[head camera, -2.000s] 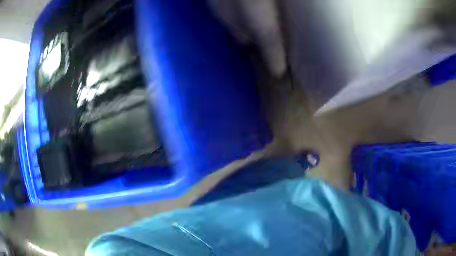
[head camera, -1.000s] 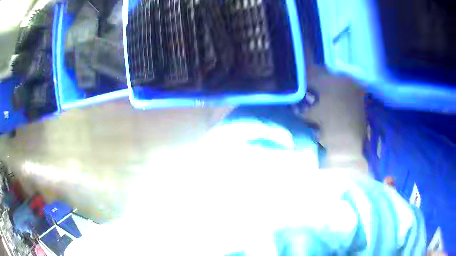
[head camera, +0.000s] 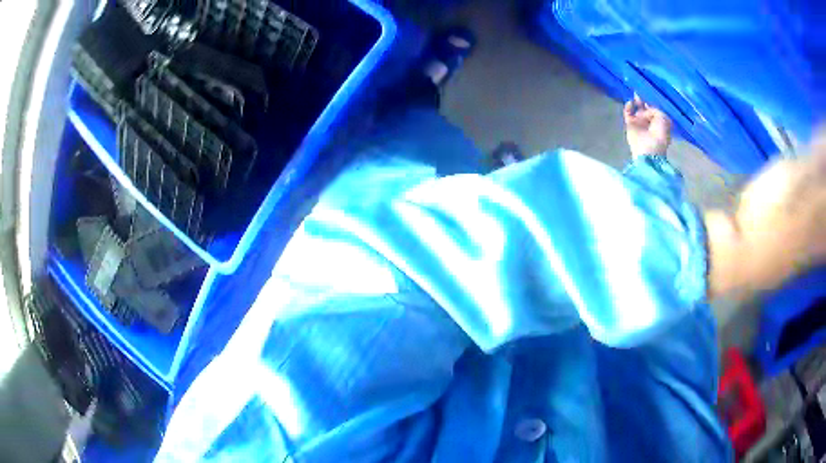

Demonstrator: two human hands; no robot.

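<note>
A large blue crate fills the upper right, its side slanting across the view. My left hand is at its lower edge, fingers curled against the blue plastic. My right hand is blurred and near the right rim, below the crate; its fingers and any contact cannot be made out. At the left stands an open blue crate with black latticed parts standing and leaning in it.
Another open blue crate with grey and black parts adjoins at the lower left. Grey floor and dark shoes show between the crates. A red object and another blue crate are at the lower right.
The view has turned; the open crates now lie along the left. My hands have come into view at the blue crate on the right, and the glare on the smock is weaker.
</note>
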